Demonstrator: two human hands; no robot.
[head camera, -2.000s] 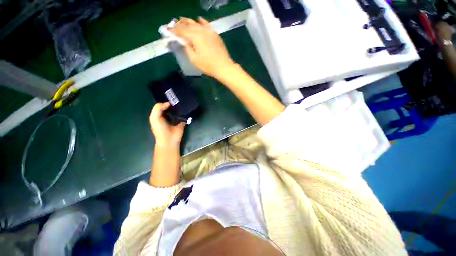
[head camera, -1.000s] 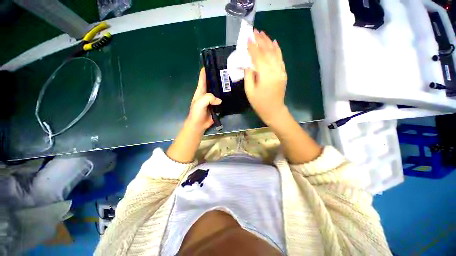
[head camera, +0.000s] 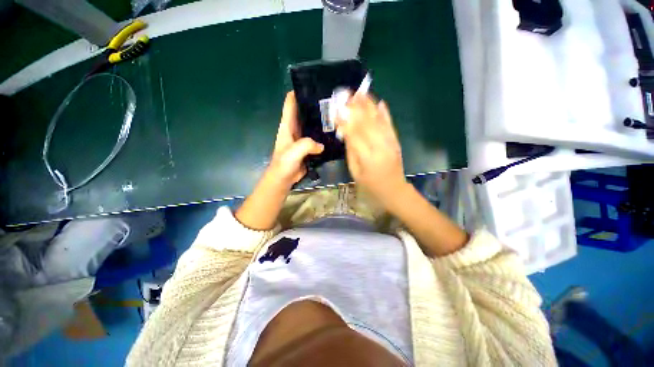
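A flat black electronic unit (head camera: 315, 84) with a white barcode label (head camera: 327, 115) is held above the green mat. My left hand (head camera: 289, 147) grips its left and lower edge, thumb on the face. Its short cable hangs below, near my left palm. My right hand (head camera: 371, 140) is slightly blurred and holds a white cleaning cloth (head camera: 341, 105) against the unit's face, beside the label. The fingers hide part of the cloth and the unit's right side. A pale dispenser bottle (head camera: 344, 32) with a round metallic top stands behind the unit.
White foam tray (head camera: 495, 107) with black units stands at right; a black cable (head camera: 510, 169) hangs over its front. A white moulded tray (head camera: 534, 222) and blue stool (head camera: 599, 215) are below. Yellow-handled pliers (head camera: 128, 44) and a clear loop (head camera: 130, 115) lie at left.
The bottle was held in my right hand at first and now stands at the back. My right hand has come down to the unit, and the cloth has moved lower on its face.
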